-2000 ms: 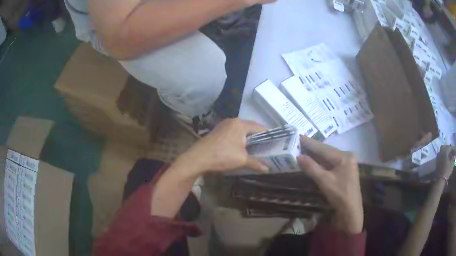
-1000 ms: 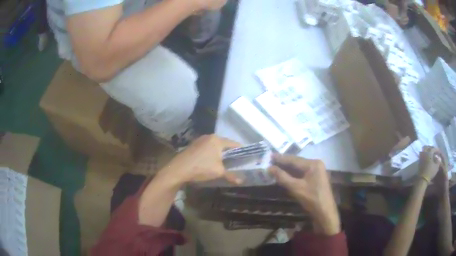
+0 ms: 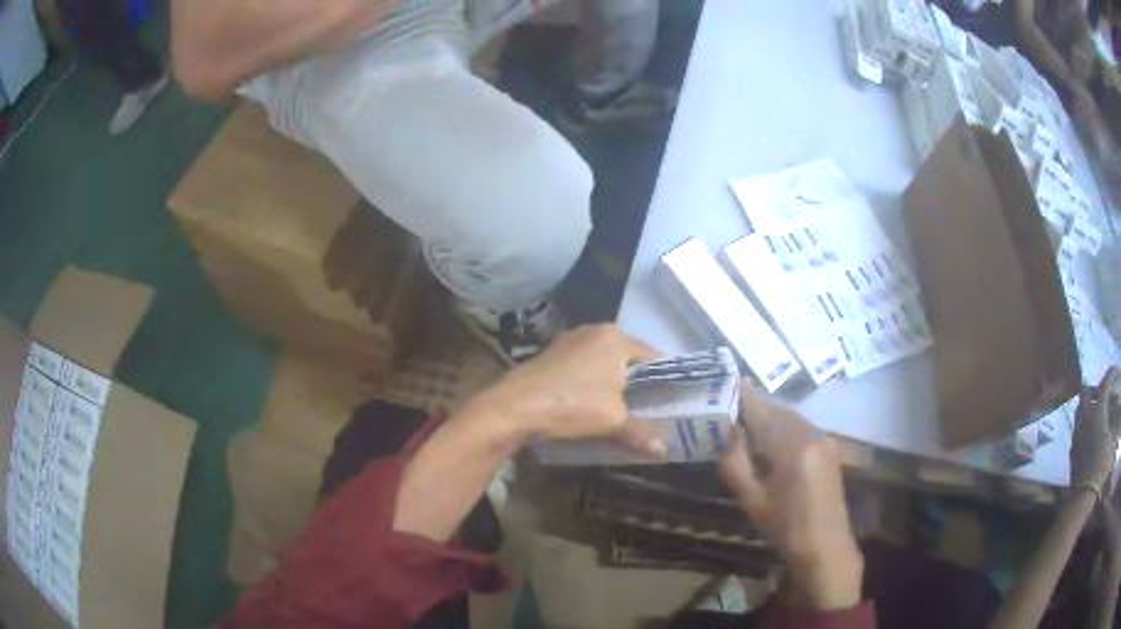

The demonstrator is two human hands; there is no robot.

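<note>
My left hand (image 3: pixel 588 391) holds a slim white printed retail box (image 3: pixel 697 424) over the table's near edge. Several thin printed strips (image 3: pixel 679 369) are fanned along the top of the box, in the same hand. My right hand (image 3: pixel 787 473) is at the box's right end, fingers bent against it; whether it grips the box or a strip I cannot tell. Two white boxes (image 3: pixel 728 313) lie side by side on the table beyond my hands. Flat printed sheets (image 3: pixel 867 295) lie beside and partly under them.
An open brown carton (image 3: pixel 983 289) stands on the white table (image 3: pixel 688 160) to the right, with many white boxes (image 3: pixel 1057 184) behind it. A seated person's leg (image 3: pixel 467 184) is at upper left. Another person's arm (image 3: pixel 1057 553) is at right. A carton of white boxes (image 3: pixel 55 467) stands on the floor.
The view has shifted since the earlier frames. My left hand still holds the box and strips. My right hand stays at its end, fingers more curled. The neighbour's forearm is less in view.
</note>
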